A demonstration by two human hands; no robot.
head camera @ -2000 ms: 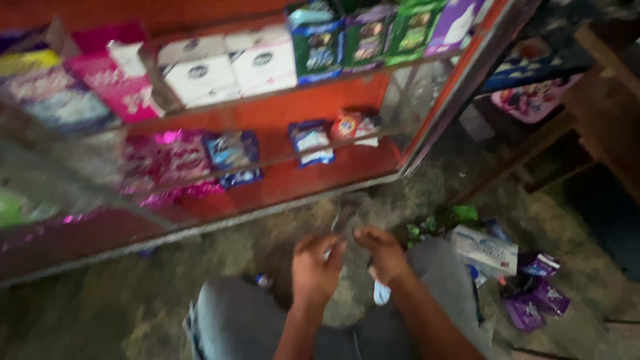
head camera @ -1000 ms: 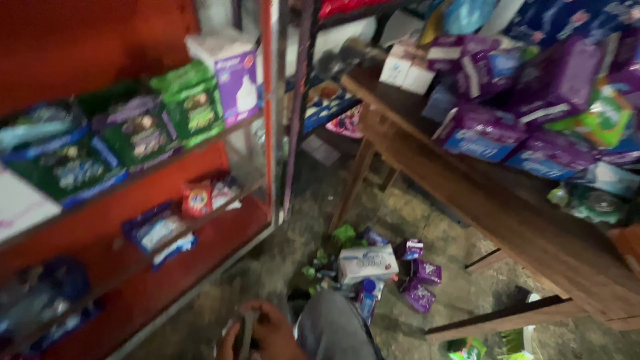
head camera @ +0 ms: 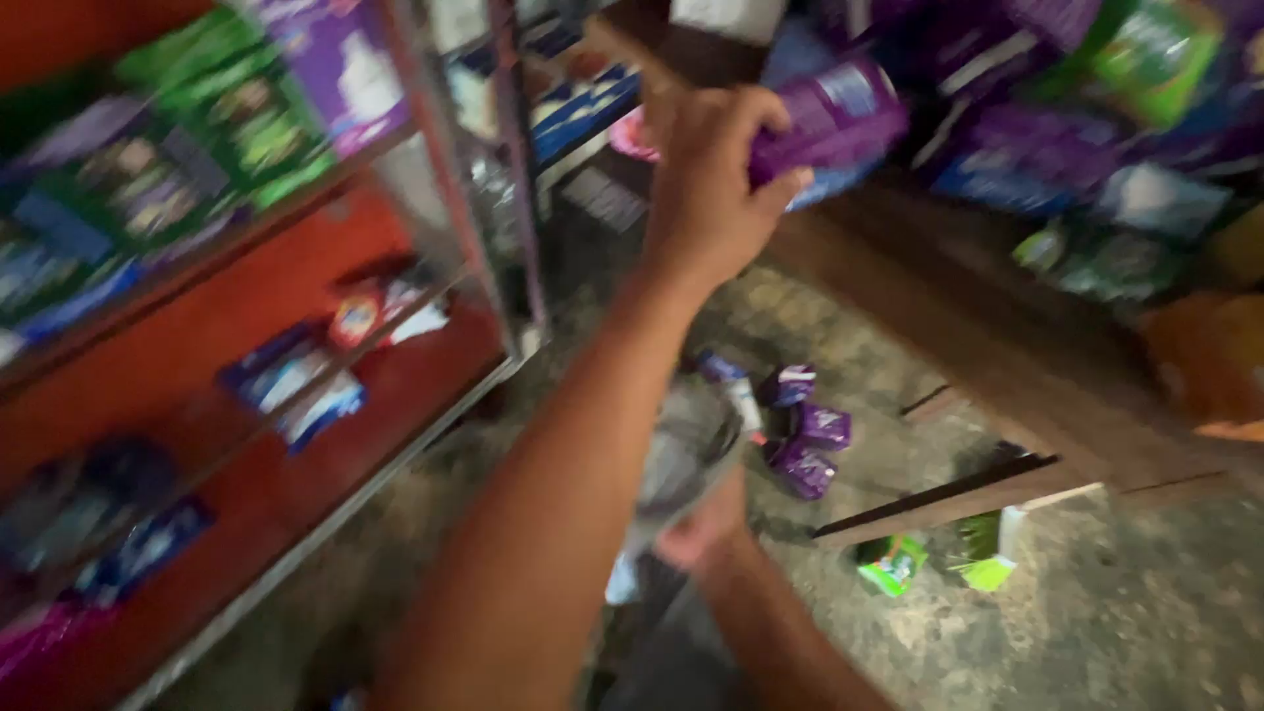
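Observation:
My left hand [head camera: 716,183] reaches up to the wooden table's near corner, its thumb and fingers closed around the left end of a purple packet [head camera: 834,114]. Below it, partly hidden behind my left forearm, my right hand [head camera: 701,528] is at the lower end of a grey, blurred, seemingly translucent thing [head camera: 691,449]; whether it grips this is unclear. More purple packets [head camera: 1037,148] and a green packet [head camera: 1160,59] lie piled on the table.
A red-backed display case [head camera: 365,242] with packets on its shelves stands at left. Small purple packs [head camera: 805,469] lie on the floor ahead. The wooden table [head camera: 948,326] spans the right, with a green packet [head camera: 892,565] on the floor beneath its crossbar [head camera: 938,504].
My left hand has risen from near my lap to the table and taken hold of a purple packet. The view has swung right from the display case towards the table.

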